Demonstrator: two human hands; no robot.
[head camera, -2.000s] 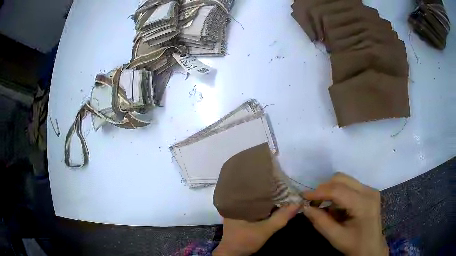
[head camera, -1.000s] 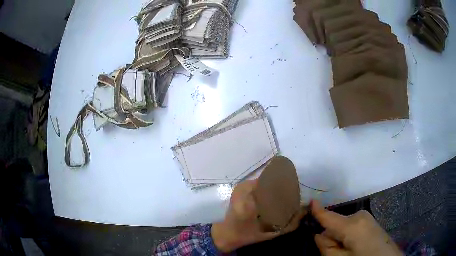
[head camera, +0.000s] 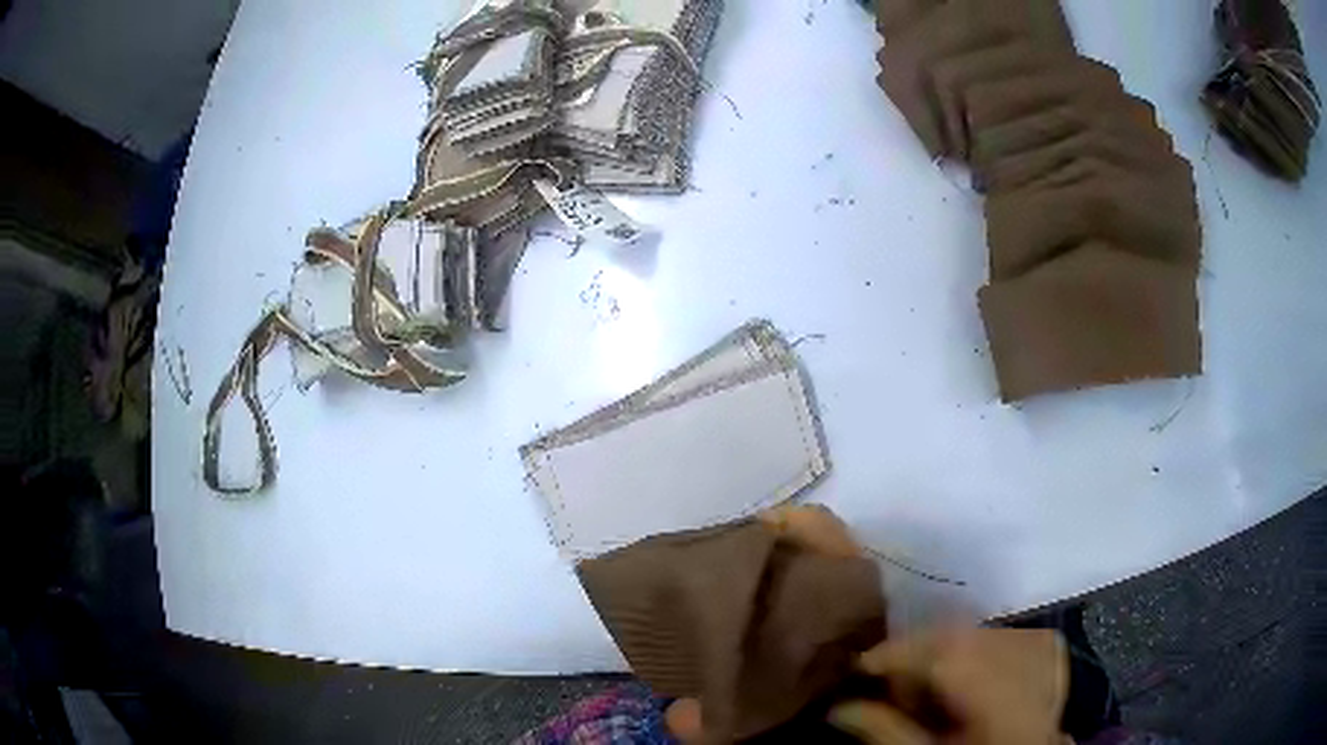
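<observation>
A brown pocket flap (head camera: 699, 611) is held at the table's near edge, creased down its middle, with its plain brown side showing. My left hand (head camera: 809, 530) grips it; fingers show at its top edge and a bit below, the rest is hidden behind the cloth. My right hand (head camera: 968, 681) is blurred at the flap's lower right; whether it grips the cloth cannot be told. The pile of unturned flaps (head camera: 684, 459), pale with stitch lines, lies just beyond the held flap, which overlaps its lower edge.
A row of turned brown flaps (head camera: 1099, 328) overlaps at right. Tied bundles of unturned flaps (head camera: 626, 109) lie upper left, with a white ticket (head camera: 594, 214) and looped fabric tie strips (head camera: 240, 422). A tied brown bundle (head camera: 1263, 88) is at far right. Loose threads lie about.
The flap was a rounded pouch upright in my left hand; it now spreads flatter and wider to the left. My left fingers have moved to its top edge. The view has shifted slightly.
</observation>
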